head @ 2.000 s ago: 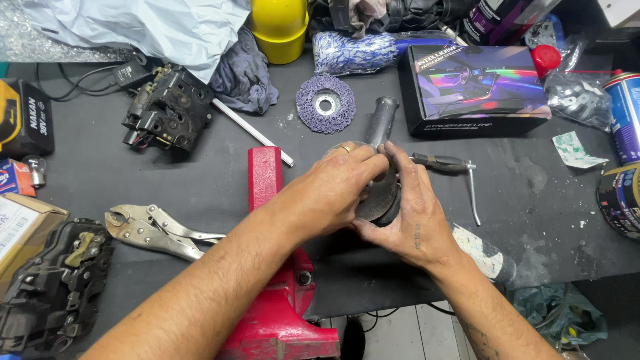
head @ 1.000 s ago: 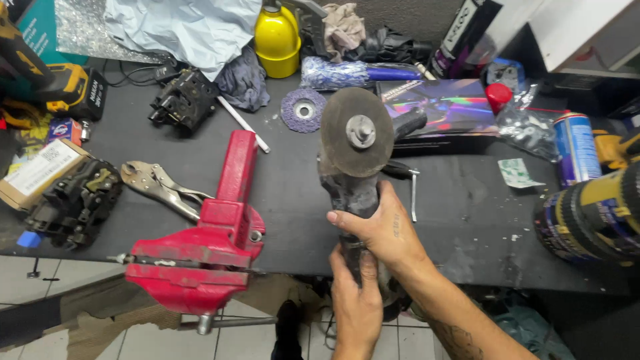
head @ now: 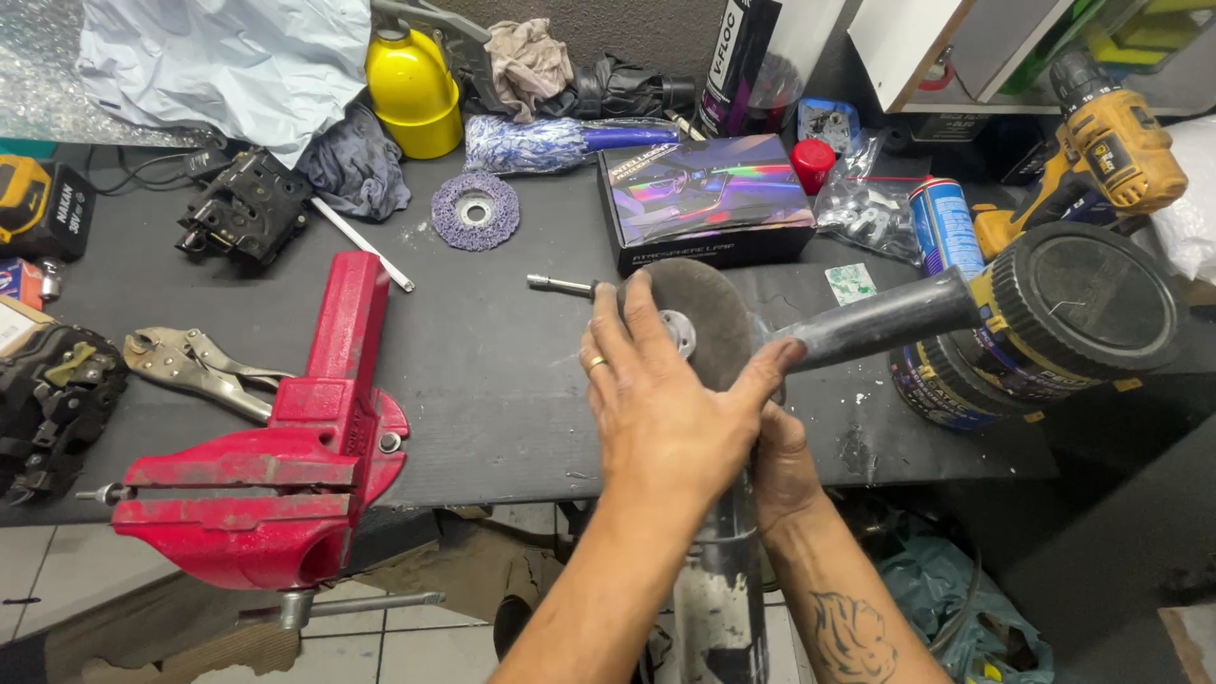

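An angle grinder [head: 719,608] with a worn body is held above the bench's front edge, its disc [head: 708,294] facing up and its black side handle [head: 883,318] pointing right. My left hand [head: 665,389] lies over the disc, fingers on its left part and thumb near the base of the side handle. Behind it, my right hand [head: 788,465] is closed around the grinder's body, partly hidden. A metal rod tool [head: 560,283] lies just left of the disc, its other end hidden. A purple abrasive stripping disc [head: 476,212] lies flat farther back.
A red bench vise [head: 256,475] stands at the left front, beside locking pliers [head: 195,366]. At the back are a lamp box [head: 708,204], a yellow container [head: 410,95] and a car door latch [head: 249,204]. Stacked tubs [head: 1078,304], a spray can [head: 945,228] and a yellow drill [head: 1107,142] stand right.
One second ago the grinder's disc showed uncovered, with both hands lower on the body. My left hand has moved up onto the disc, and the side handle has swung farther right.
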